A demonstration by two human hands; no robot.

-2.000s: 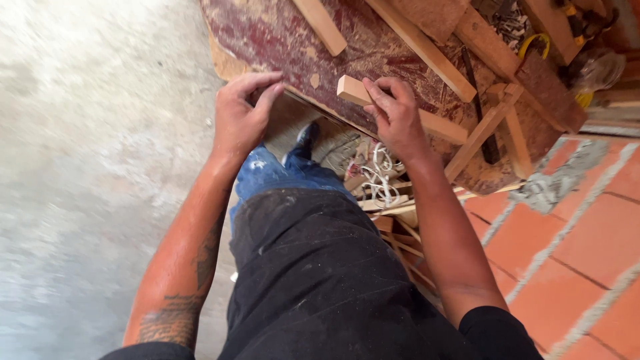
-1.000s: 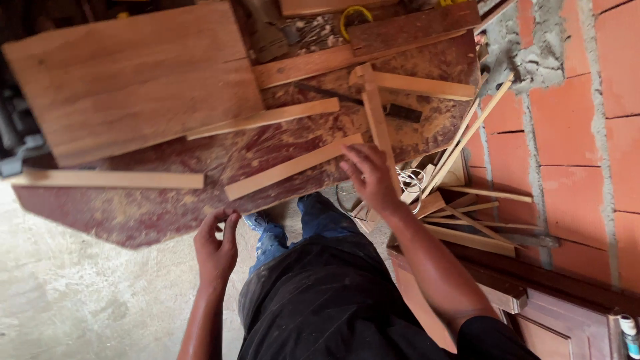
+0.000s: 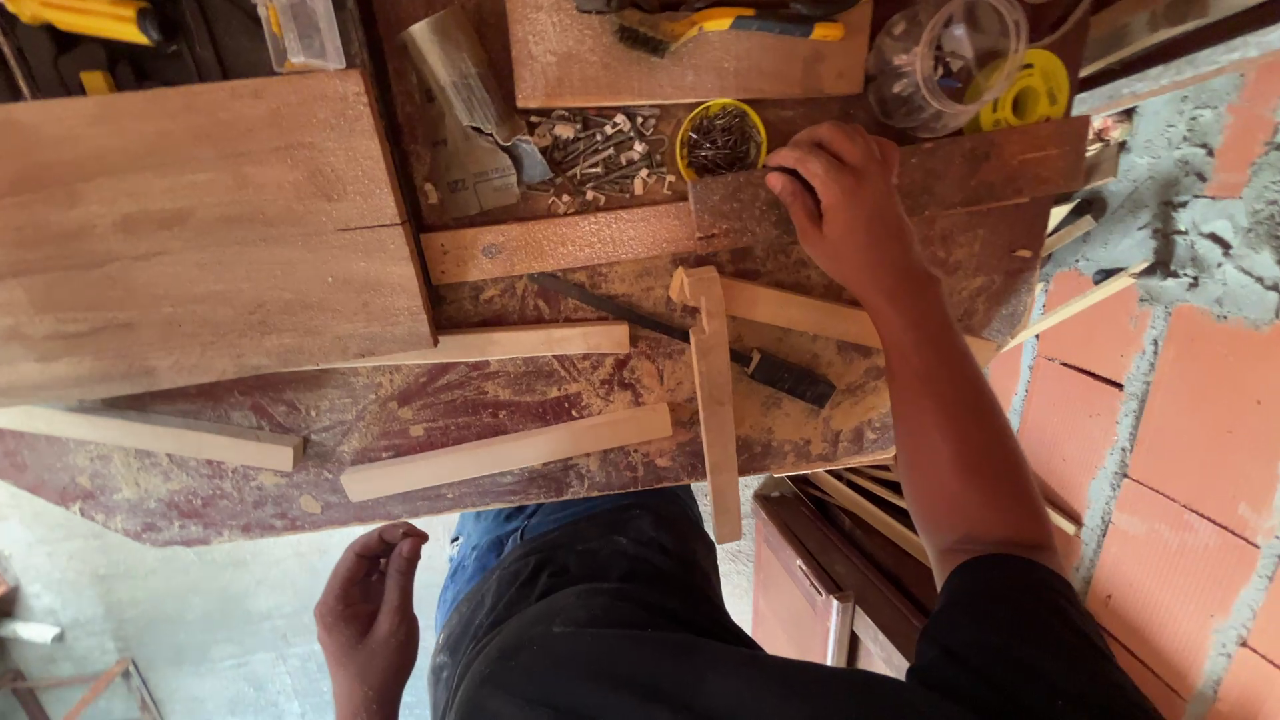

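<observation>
My right hand (image 3: 840, 200) is over a dark wooden board (image 3: 990, 170), its fingers bent beside a yellow-rimmed tub of small nails (image 3: 720, 142); whether it holds anything is hidden. Below the table edge hangs my left hand (image 3: 372, 605), thumb and fingertips brought together, with no object visible between them. A light wooden strip (image 3: 505, 452) lies near the front edge. To its right, an upright-pointing strip (image 3: 714, 420) overhangs the edge and crosses a dark tool with a thin blade (image 3: 790, 378). Another strip (image 3: 820, 312) lies under my right forearm.
A large wooden panel (image 3: 200, 230) covers the left side, beside a further strip (image 3: 160, 432). Loose cable clips and nails (image 3: 600, 155) lie behind. A yellow-handled wire brush (image 3: 740, 22), a clear plastic jar (image 3: 940, 65) and a yellow spool (image 3: 1025, 95) stand along the back. Brick wall (image 3: 1190, 400) at right.
My right hand has left the wooden strip it held and moved back to the nail tub. That strip now lies on the table. The view has swung over the tabletop.
</observation>
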